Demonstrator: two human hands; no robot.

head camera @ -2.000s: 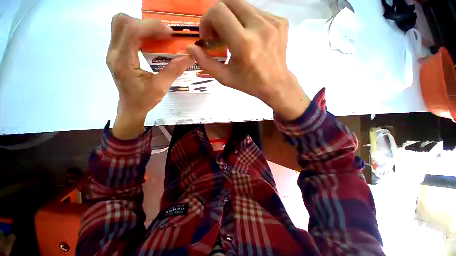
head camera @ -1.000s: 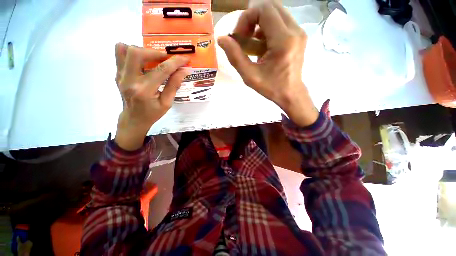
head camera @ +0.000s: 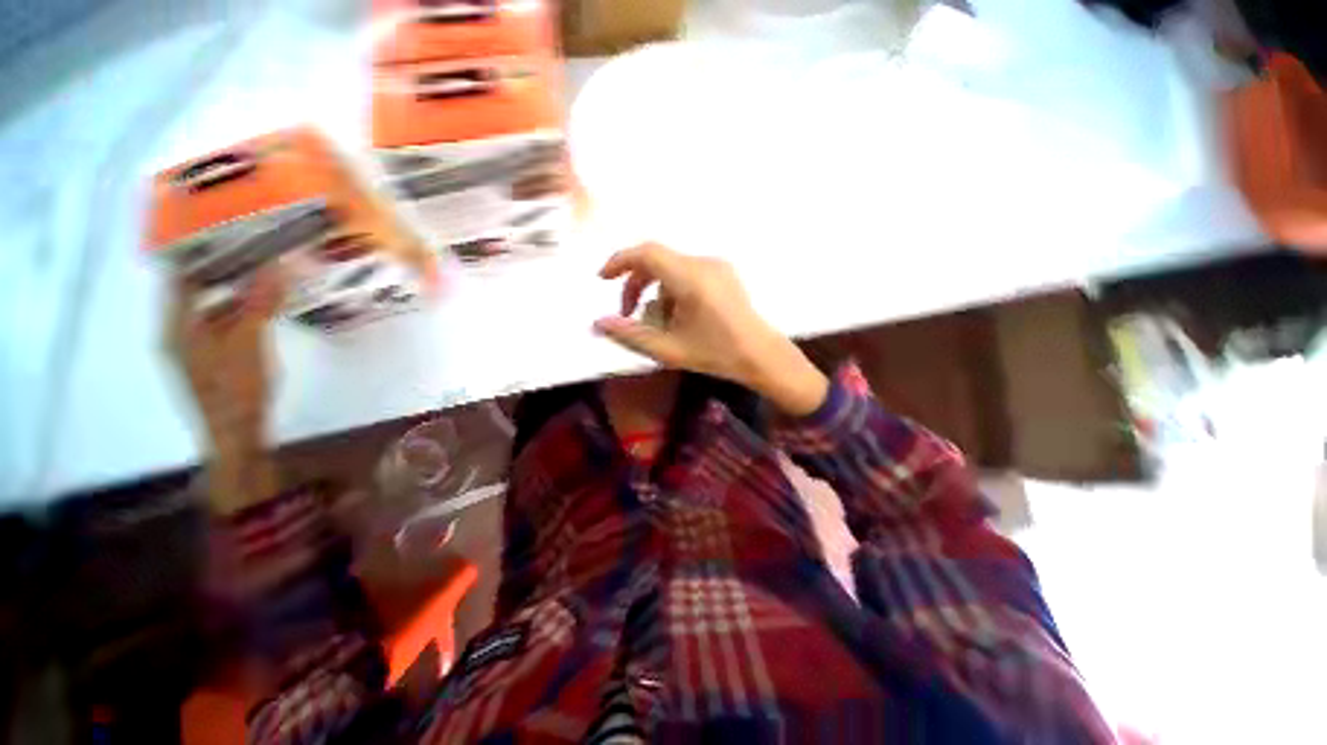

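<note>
An orange-and-white retail box (head camera: 313,240) stands tilted at the left of the white table. My left hand (head camera: 226,349), blurred, is at its near left corner with fingers on its white side and grips it. More orange boxes (head camera: 469,117) stand in a row to its right, with black slots on their orange ends. My right hand (head camera: 699,313) is half curled over the table's near edge, right of the row, with thumb and forefinger apart. Whether the small olive-brown holder is inside its curled fingers is too blurred to tell.
A brown carton (head camera: 623,22) is behind the box row at the top edge. Clear or white plastic (head camera: 1004,73) lies at the right back. An orange basin (head camera: 1281,146) is at the table's right end. An orange stool (head camera: 429,619) is below at the left.
My left hand has moved left and towards me, with one box now apart from the row. My right hand has come down towards the table's near edge. The view has shifted.
</note>
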